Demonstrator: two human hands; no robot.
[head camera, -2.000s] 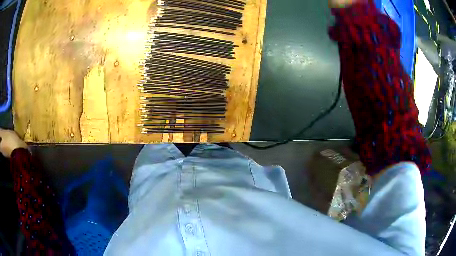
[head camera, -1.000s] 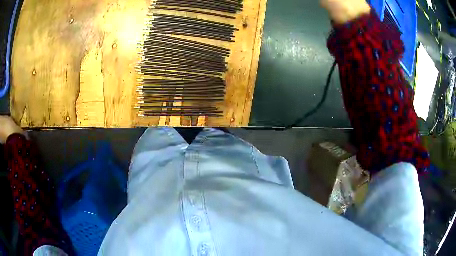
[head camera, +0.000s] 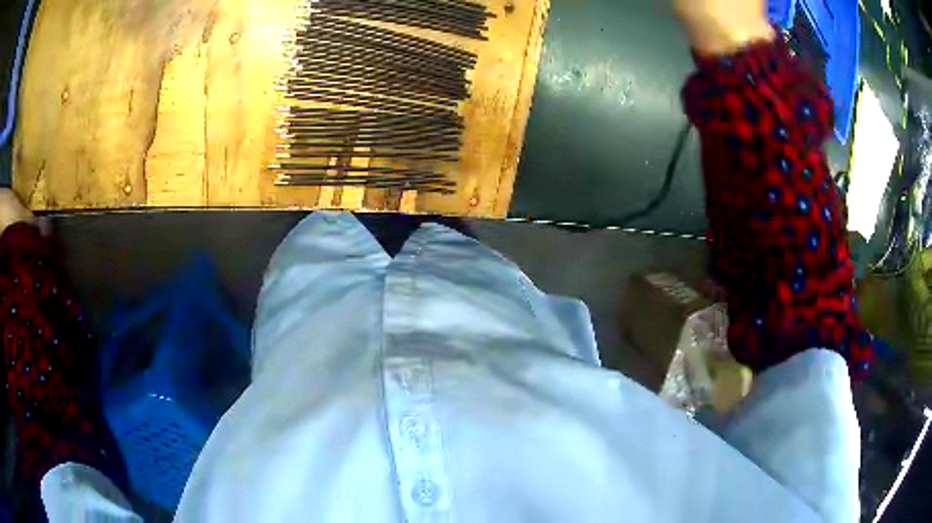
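Thin dark sleeved leads (head camera: 373, 61) lie in rows across the worn, scorched wooden board (head camera: 112, 112), their pale tips to the left. The top rows run out of the picture. My right hand (head camera: 720, 18) is at the top edge, right of the board; its fingers are cut off, so what it holds is hidden. My left hand (head camera: 14, 208) is at the far left, by the board's near left corner, cut off by the picture edge; its fingers cannot be made out.
A black cord (head camera: 669, 176) runs over the green bench top (head camera: 603, 123). A blue tray (head camera: 842, 61) with dark leads and white paper (head camera: 872, 153) are at right. A blue tray rim shows at upper left. Below the bench are a blue perforated basket or stool (head camera: 164, 409) and a cardboard box (head camera: 659, 306).
The board, leads and bench edge have shifted up in the picture, so fewer rows show. My right hand went from nearly out of view to partly visible. My left hand sits higher at the left edge.
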